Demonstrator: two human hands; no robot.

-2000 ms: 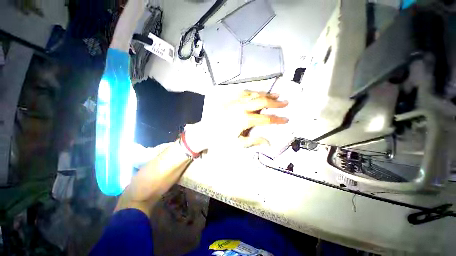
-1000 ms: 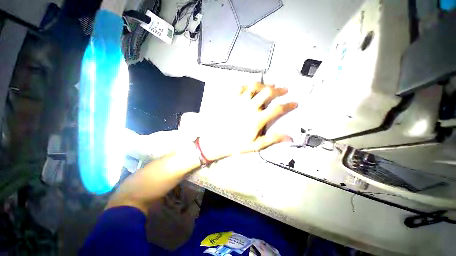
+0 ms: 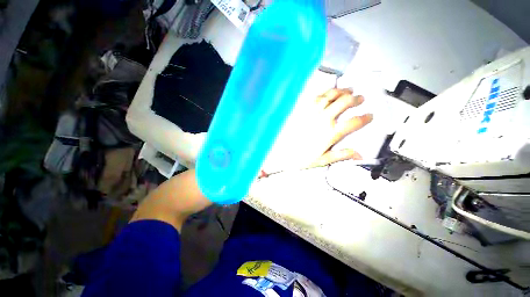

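My left hand [image 3: 343, 125] lies palm down with fingers spread on the white table, left of the needle area. Glare washes out its back and whatever lies under it; no held piece can be made out. The blue lamp head [image 3: 255, 110] covers my wrist. A light grey pocket piece [image 3: 340, 51] lies beyond my fingers, partly hidden by the lamp. Dark pocket pieces [image 3: 192, 87] lie at the table's left. The off-white JUKI sewing machine [image 3: 465, 122] stands at the right. My right hand is not in view.
A striped bundle [image 3: 194, 20] with a white tag [image 3: 232, 10] lies at the table's back left. A thin black band [image 3: 407, 225] runs along the front to a slim black tool [image 3: 488, 275]. Cloth bundles [image 3: 116, 168] lie on the floor at left.
The lamp head now covers my wrist and some grey pieces. The machine head appears tilted back, its JUKI lettering visible. My left hand has moved slightly right, its fingers still spread.
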